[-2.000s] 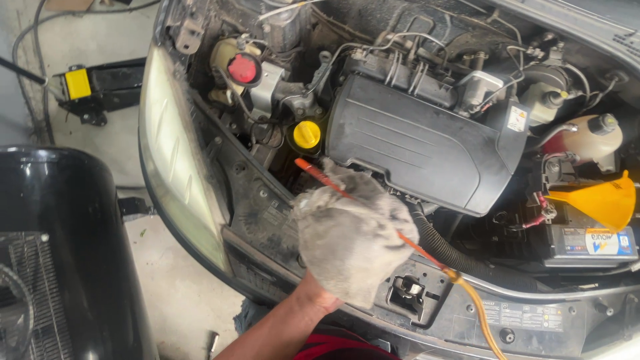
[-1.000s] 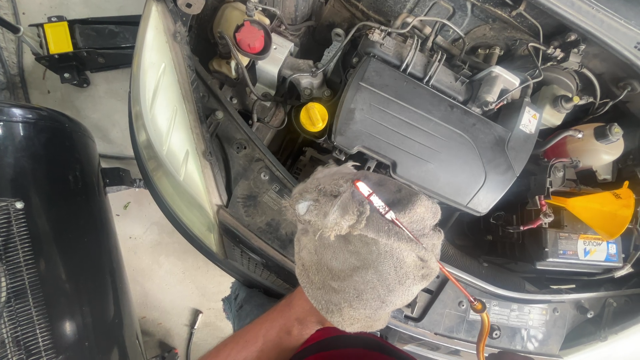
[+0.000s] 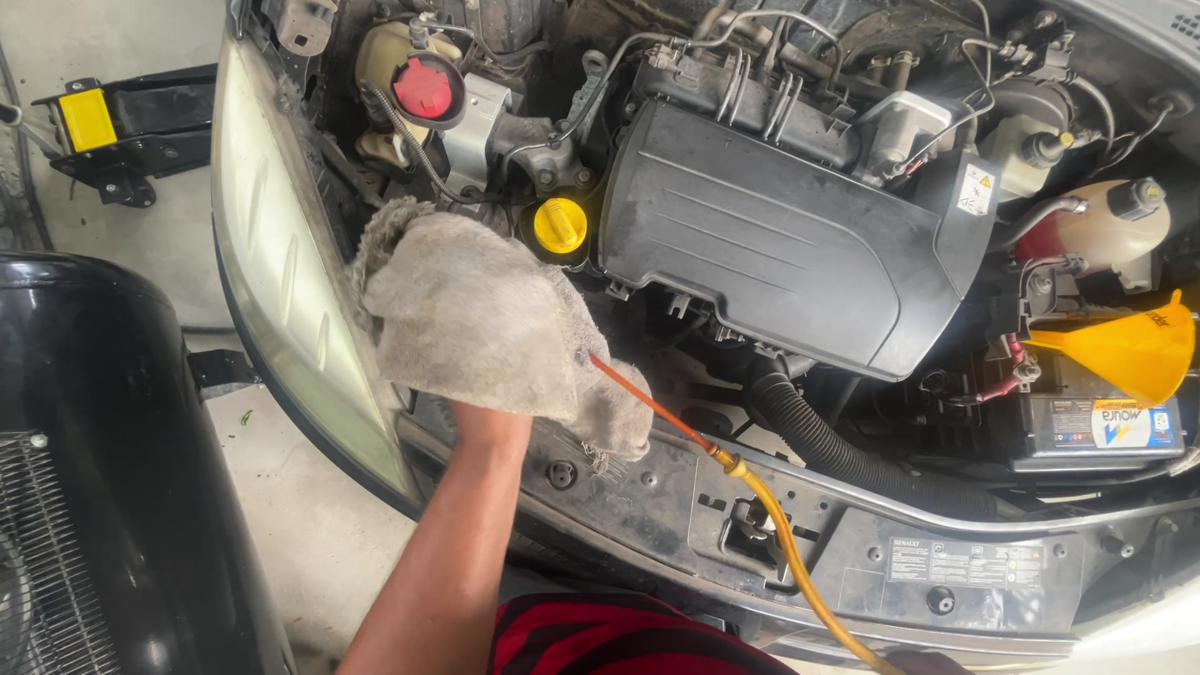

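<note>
A grey cloth rag (image 3: 478, 314) covers my left hand (image 3: 489, 429), of which only the wrist end shows; the fingers are hidden in its folds. From the rag's right side comes the thin orange-red rod of an oil dipstick (image 3: 652, 401), its tip out of sight. The rod joins a curved yellow flexible handle (image 3: 797, 562) that runs to the bottom edge. There a dark sliver, apparently my right hand (image 3: 928, 664), lies beside the handle; its grip cannot be seen. Just right of the rag's upper part is the yellow oil filler cap (image 3: 560, 226).
Around my left hand are the headlight (image 3: 281, 253), the black engine cover (image 3: 769, 234) and the front panel (image 3: 647, 497). A red-capped reservoir (image 3: 422, 89) stands above. A yellow funnel (image 3: 1125, 347) rests over the battery (image 3: 1097, 431). A black tank (image 3: 94, 394) is at left.
My left hand and the rag have moved left and up, nearer the headlight. The dipstick's tip, visible over the rag earlier, is now hidden.
</note>
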